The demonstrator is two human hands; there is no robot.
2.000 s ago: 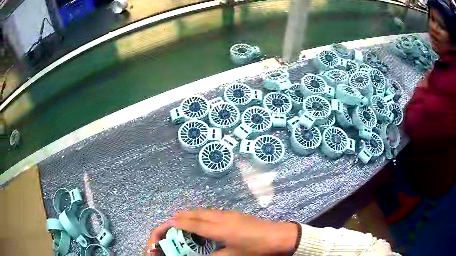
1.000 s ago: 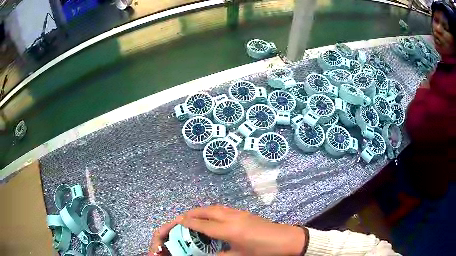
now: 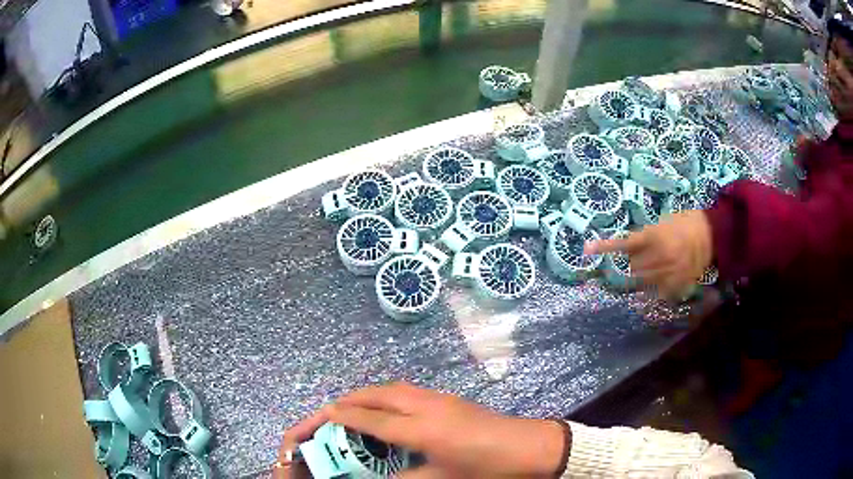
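My right hand (image 3: 440,426), in a cream knitted sleeve, comes in from the lower right and is closed over a teal fan head (image 3: 327,451) at the bottom edge. Its fingers cover much of the fan's spoked face; the neck points left. Fingers (image 3: 290,449) show at the fan's left side, but whether they belong to my left hand is unclear; the rest is hidden or cut off. Many finished-looking fan heads (image 3: 409,283) lie piled from the centre to the right. Several empty teal ring housings (image 3: 178,412) lie at the lower left.
A silvery plastic-covered bench (image 3: 253,309) carries the parts, with cardboard (image 3: 37,384) at left. Behind a pale rail (image 3: 234,201) runs the green conveyor (image 3: 309,122), bearing a fan head (image 3: 503,82) and a round spoked part (image 3: 44,231). A neighbour's hand (image 3: 669,254) reaches over the pile.
The neighbour's maroon-sleeved arm has come in from the right over the fan pile. The fan head on the belt has moved right. My right hand still holds its fan in about the same place.
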